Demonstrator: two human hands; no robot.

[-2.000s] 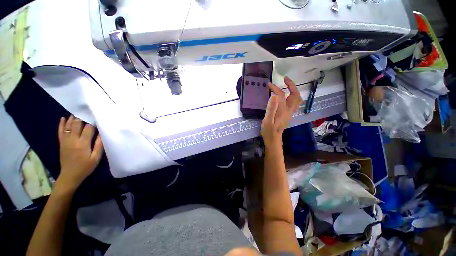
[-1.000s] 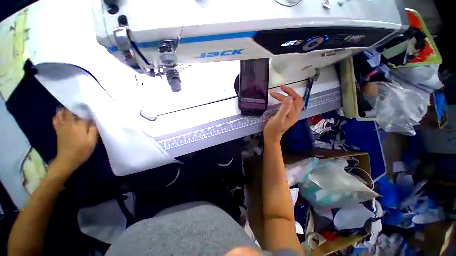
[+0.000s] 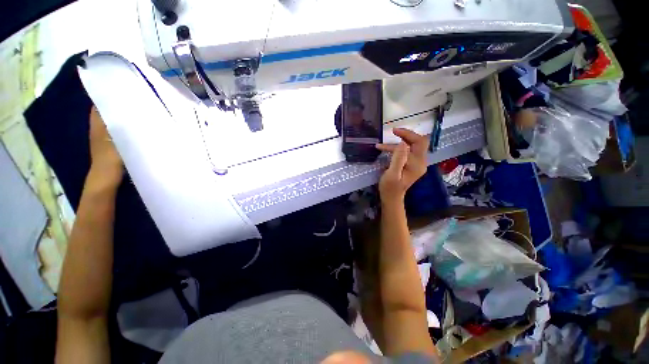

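A navy fabric panel (image 3: 60, 121) with a white panel (image 3: 153, 170) over it lies at the left of the machine bed and hangs over the front edge. My left hand (image 3: 105, 151) is on the navy fabric, its fingers partly hidden under the edge of the white panel. A black smartphone (image 3: 362, 117) lies on the bed right of the needle, its screen lit with a picture. My right hand (image 3: 407, 162) is just right of the phone, a fingertip at the phone's lower right edge. The presser foot area (image 3: 252, 117) has no fabric under it.
The white JACK machine head (image 3: 313, 43) spans the top. A dark thin tool (image 3: 438, 128) lies right of the phone. A carton with plastic bags (image 3: 477, 259) stands below at right. Another box (image 3: 498, 121) with scraps stands at the bed's right end. Scraps cover the floor.
My left hand has moved up and partly under the white panel, and both panels have shifted. The phone screen has changed. My right hand drew back from the screen, then a finger returned to its lower edge.
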